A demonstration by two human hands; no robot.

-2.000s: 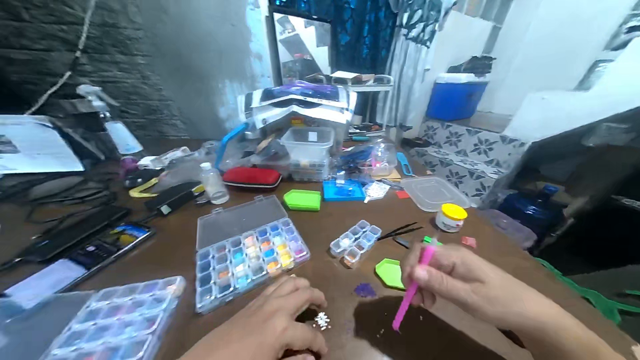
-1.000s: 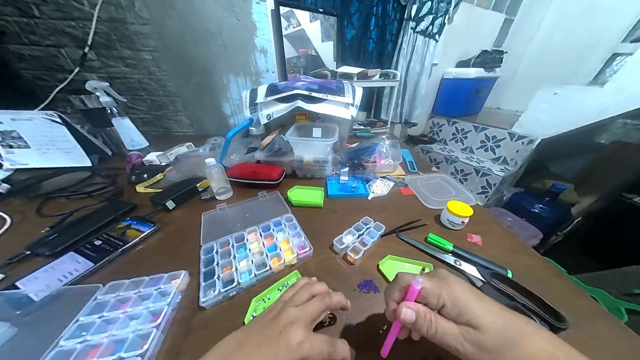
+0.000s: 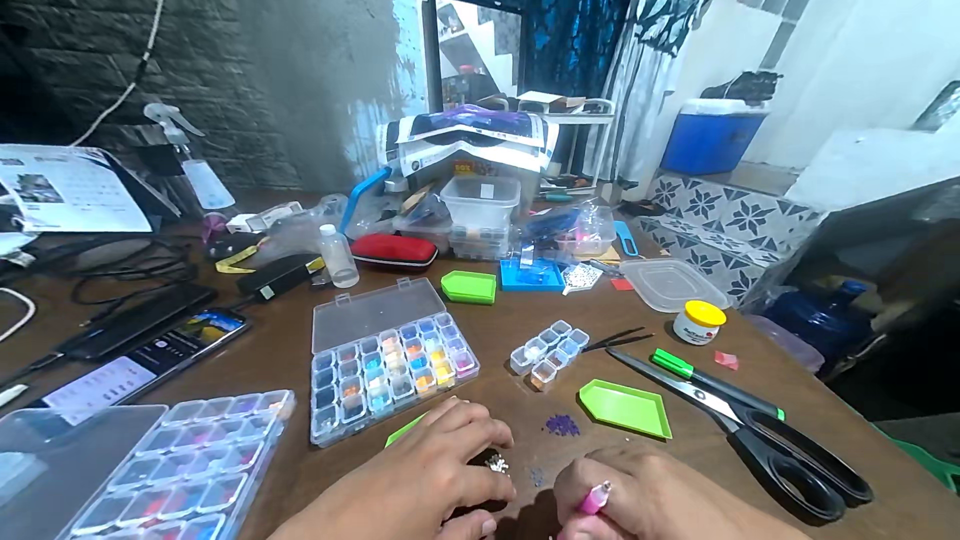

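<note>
My left hand [image 3: 442, 469] rests on the brown table with its fingers spread and curved around a small pile of white beads [image 3: 496, 463]. Partly under it shows the edge of a green tray [image 3: 405, 429]. My right hand [image 3: 630, 491] is closed on a pink pen-like tool [image 3: 596, 498], its tip pointing up. Beyond the hands lie a pile of purple beads [image 3: 562, 425], a few grey-blue beads [image 3: 537, 476] and a second green tray [image 3: 626, 408]. An open bead organizer [image 3: 394, 367] of colourful beads stands behind my left hand.
At right lie black-handled scissors [image 3: 739, 427], a green-capped marker [image 3: 716, 382], tweezers [image 3: 619, 339] and a yellow-lidded jar [image 3: 700, 322]. A small group of bead cups [image 3: 550, 352] stands mid-table. On the left are another compartment box [image 3: 187, 465] and a phone [image 3: 146, 367].
My right hand has moved away from the green tray, toward the near edge. The pink tool's visible tip pointed down and now points up.
</note>
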